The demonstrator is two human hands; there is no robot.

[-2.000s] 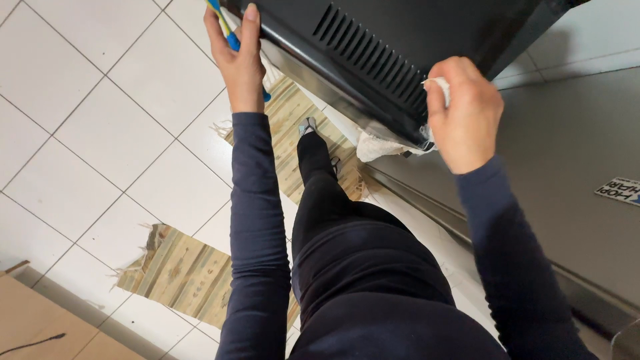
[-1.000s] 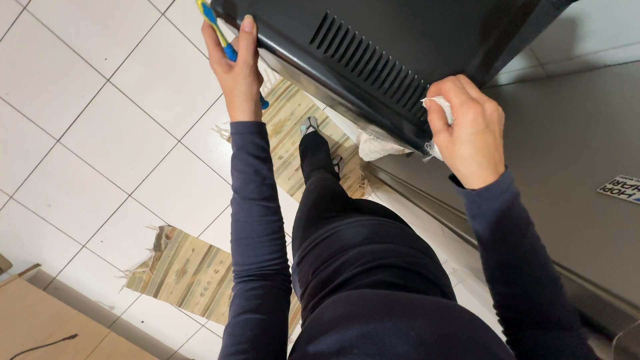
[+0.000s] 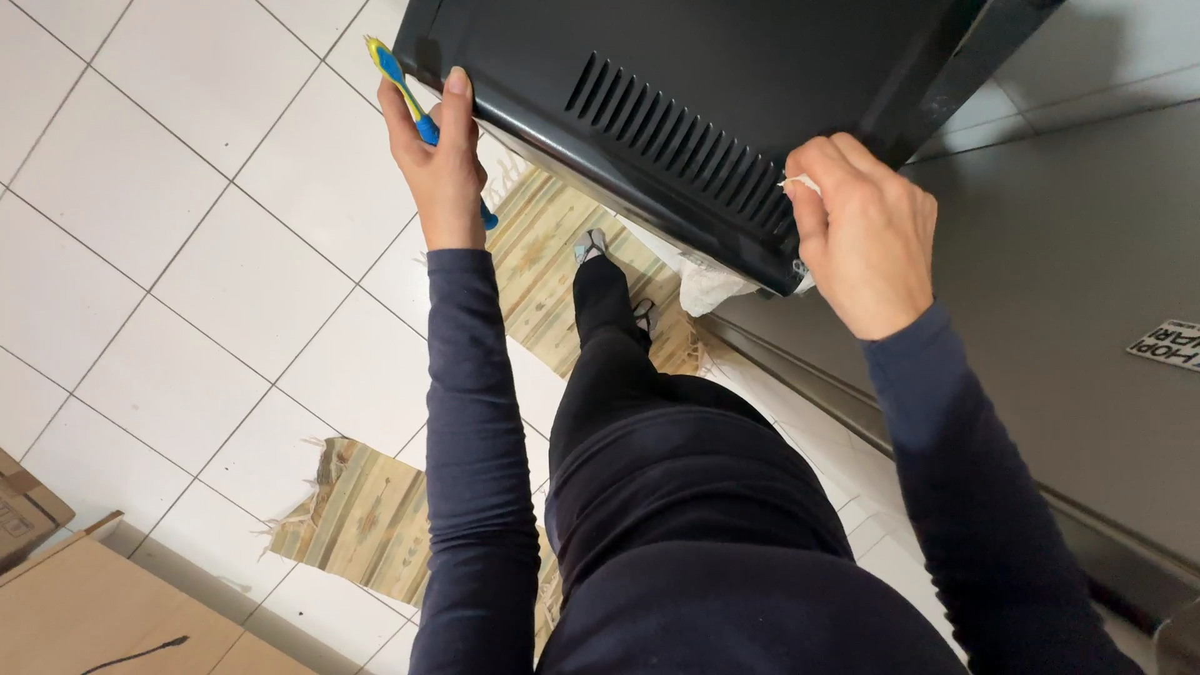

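Note:
A black appliance housing with a row of vent slots fills the top of the view. My left hand holds a blue and yellow toothbrush, bristle end up, with the thumb resting on the housing's left edge. At the right end of the slots, my right hand pinches a small piece of white tissue or cloth between thumb and fingers. A crumpled white cloth or bag shows below the housing's lower corner. What supports the housing is mostly hidden.
A grey appliance surface with a lettered sticker lies at right. Striped woven rugs lie on the white tiled floor, under my feet too. At lower left are a wooden surface, a black cable and a cardboard box.
The toothbrush in my left hand has tilted, and more of its head shows above the fingers. My right hand stays by the slots' right end with the white piece.

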